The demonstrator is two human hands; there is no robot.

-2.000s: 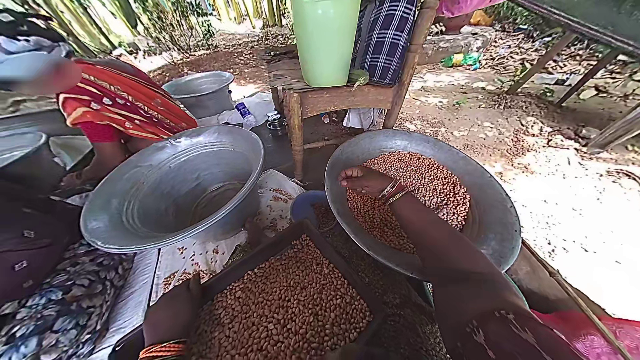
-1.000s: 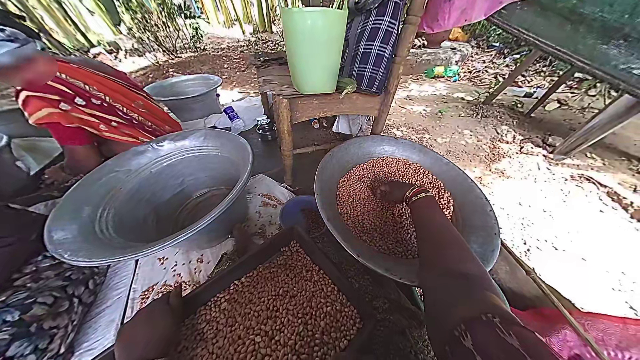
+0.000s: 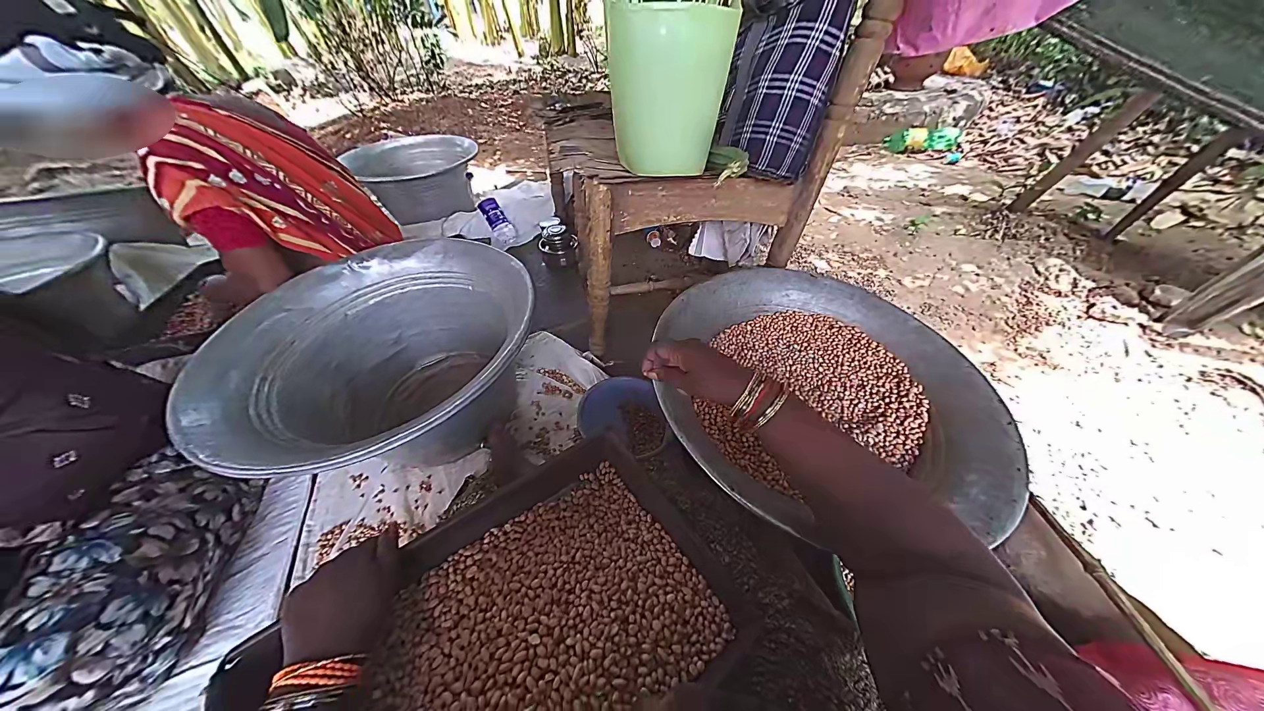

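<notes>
A dark-framed tray [image 3: 513,513] at the bottom centre holds a layer of reddish-brown nuts, seemingly peanut kernels [image 3: 583,583]. My left hand [image 3: 341,602], with orange bangles at the wrist, grips the tray's left edge. On the right, a wide metal basin [image 3: 968,444] holds a heap of similar nuts [image 3: 820,365]. My right hand [image 3: 696,367], with gold and red bangles, is over this basin's left rim, its fingers closed together; whether anything is between them cannot be seen. Left of centre stands a large, deep metal basin [image 3: 296,365], no nuts visible inside.
A small blue bowl [image 3: 617,400] sits between the basins. Behind are a wooden chair [image 3: 691,205] bearing a green bin [image 3: 671,89], a bottle [image 3: 496,222] and a jar [image 3: 558,245]. Another person [image 3: 267,188] sits bent at the upper left. Loose nuts lie on a white cloth [image 3: 395,499].
My right hand was in the nuts of the right basin a second ago and has moved to its left rim. My left hand stays at the tray's edge.
</notes>
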